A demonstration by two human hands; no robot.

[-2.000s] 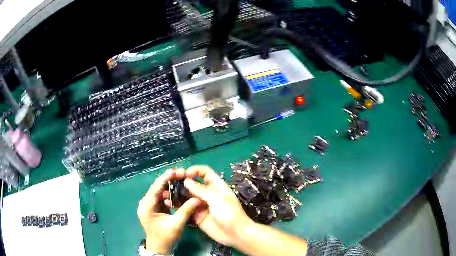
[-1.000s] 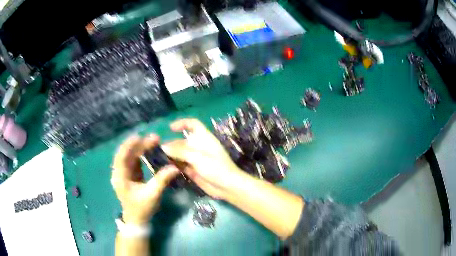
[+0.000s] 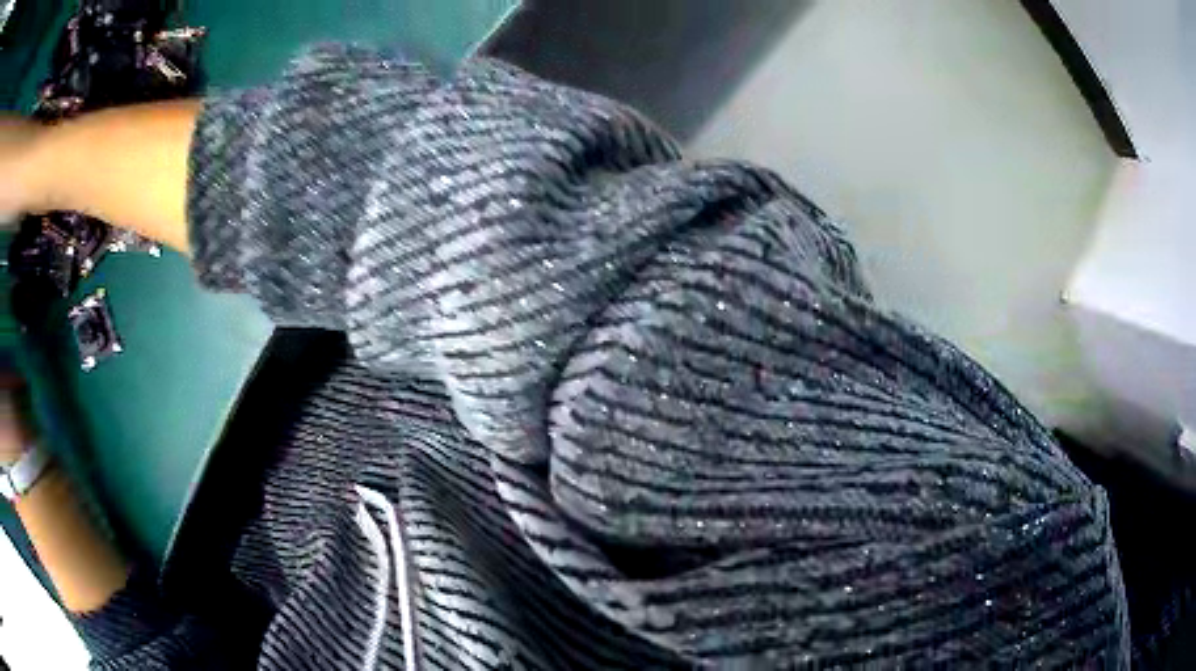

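The camera looks down at my right sleeve. My right hand (image 3: 16, 168) is cut off by the left edge; only its wrist end shows, blurred. My left hand (image 3: 11, 409) is almost wholly outside the left edge, above a wrist with a pale band. What either hand holds is hidden. Dark square modules (image 3: 125, 55) lie heaped above my right forearm, and more modules (image 3: 63, 247) show below it. One single square module (image 3: 95, 328) with a round centre and pale corner tabs lies on the green mat between my two arms.
The green mat (image 3: 158, 380) ends at a dark edge in front of my body. A corner of the white sheet (image 3: 33, 610) shows at lower left. My grey ribbed sleeve and top, with a pale drawstring, fill the middle. Pale floor (image 3: 918, 144) lies beyond.
The view has swung right and down towards my body. The hands, which held a dark part together at mid-bench, have shifted to the left edge and are mostly out of frame.
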